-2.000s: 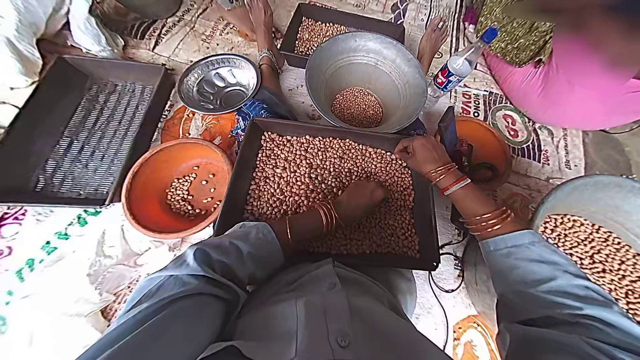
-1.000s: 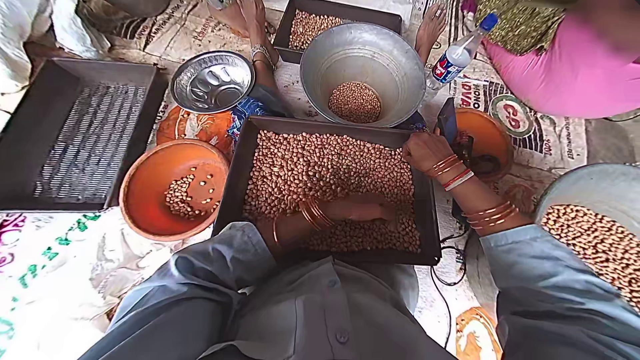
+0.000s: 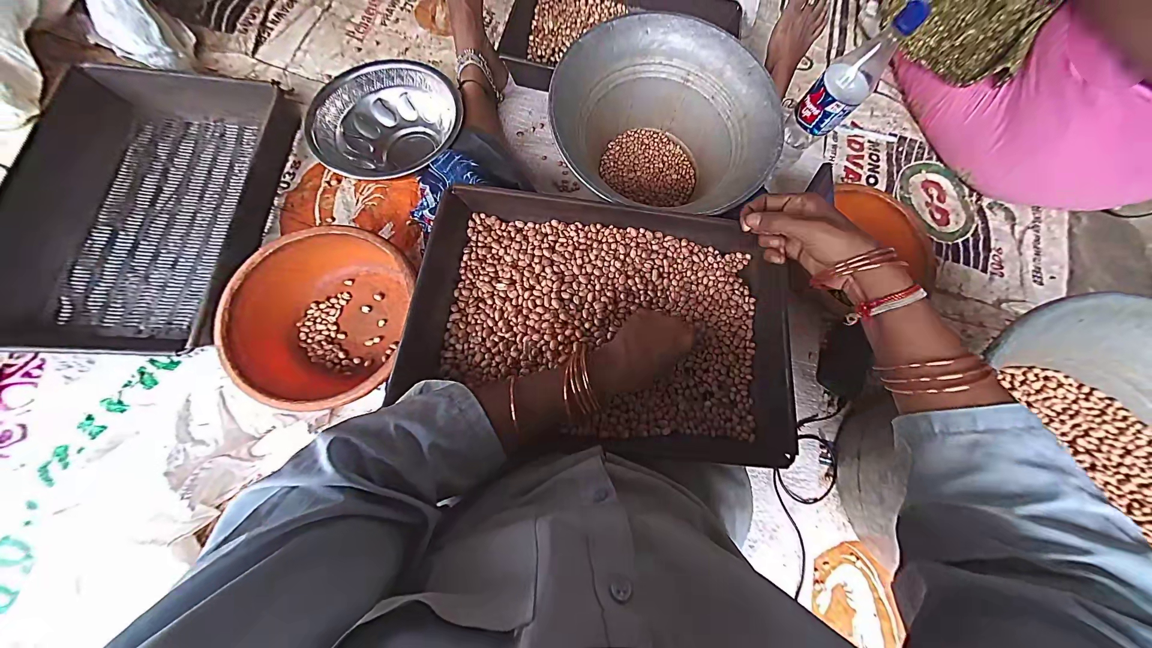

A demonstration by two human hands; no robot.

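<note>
A dark rectangular tray [image 3: 779, 360] rests across my lap, filled with small reddish-brown kernels [image 3: 540, 288] that look like shelled peanuts. My left hand [image 3: 643, 351] lies low among the kernels, right of the tray's middle, with its fingers turned down and hidden. At the tray's upper right corner, the bent fingers of my right hand [image 3: 801, 236] hold the rim. Left of the tray is an orange bowl [image 3: 261, 297] with a small heap of kernels. A large metal basin [image 3: 720, 90] beyond the tray also holds kernels.
A slotted dark tray [image 3: 54, 216] lies far left, near a shiny steel bowl [image 3: 385, 119]. A plastic bottle [image 3: 828, 99], an orange container [image 3: 886, 225] and another kernel-filled basin [image 3: 1080, 333] are at the right. Cables [image 3: 796, 513] run beside my lap. Another person's feet flank the large basin.
My left hand has moved slightly among the kernels; its fingers reached out to the right one second ago and are now turned down. My right hand has stayed at the tray's upper right corner.
</note>
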